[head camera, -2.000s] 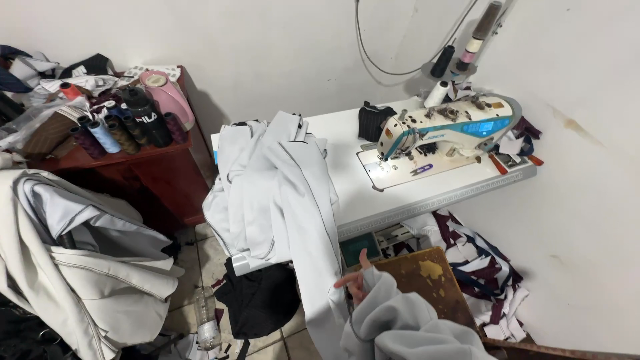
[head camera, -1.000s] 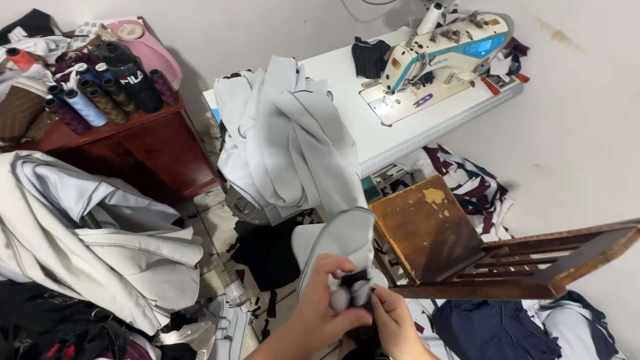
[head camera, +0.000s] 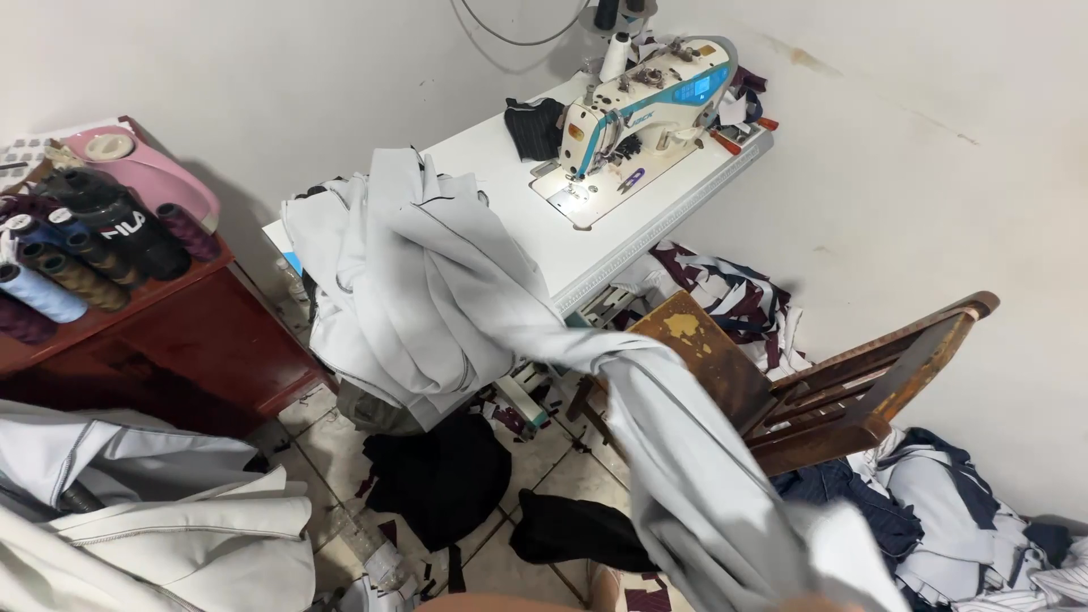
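Note:
Light grey fabric (head camera: 425, 280) lies heaped over the left end of the white sewing table (head camera: 544, 229). From this heap a long grey length stretches down to the lower right corner, blurred at its end. A small blurred part of what seems to be my right hand (head camera: 816, 603) shows at the bottom edge, against or beside that end; its fingers are hidden. A strip of bare skin is cut off at the bottom centre, and which body part it is I cannot tell. My left hand is not clearly visible. The sewing machine (head camera: 650, 102) stands lit on the table, with purple thread snips (head camera: 631, 179) beside its needle area.
A wooden chair (head camera: 705, 365) stands at the right, by piles of fabric scraps (head camera: 943, 518). Thread cones (head camera: 42, 293) and a black bottle (head camera: 127, 225) sit on the red cabinet (head camera: 170, 348) at left. Pale garments (head camera: 187, 544) fill the lower left; black cloth (head camera: 442, 480) lies on the tiles.
A second ago both hands were together at the lower centre, holding grey and black fabric. They have left that spot, and a grey length now spans from the heap to the lower right.

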